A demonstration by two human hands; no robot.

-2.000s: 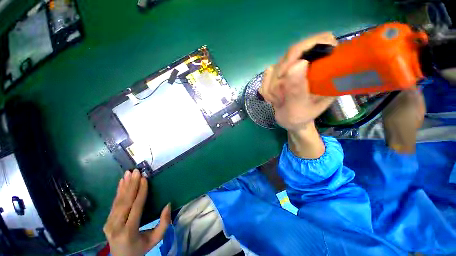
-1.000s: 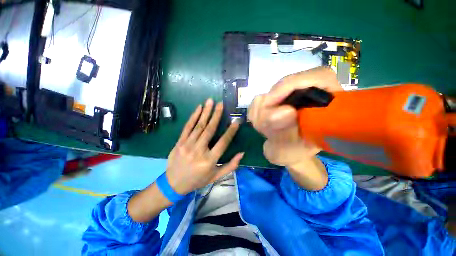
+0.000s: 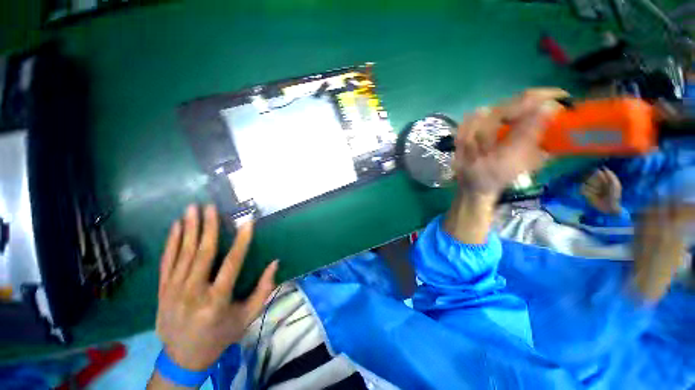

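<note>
The opened tablet assembly (image 3: 293,152) lies tilted on the green mat, its silver-white middle facing up and its gold-orange circuitry at the right end. My left hand (image 3: 202,286) is spread flat, holding nothing, with a fingertip at the tablet's lower left corner. My right hand (image 3: 503,145) is closed around the orange electric screwdriver (image 3: 602,128), which is blurred. The driver's black tip is over the round silver screw tray (image 3: 428,156), just right of the tablet. Screws are too small to make out.
A thick black stack of tablet assemblies (image 3: 65,190) stands at the left, with wires (image 3: 99,247) hanging at its edge. A red-handled tool (image 3: 554,50) lies at the far right. Another person's hand (image 3: 602,190) and blue sleeves are at the right.
Since one second ago my right hand has moved the screwdriver from the tablet's lower left corner to the screw tray. The view has turned right. My left hand stays near the corner.
</note>
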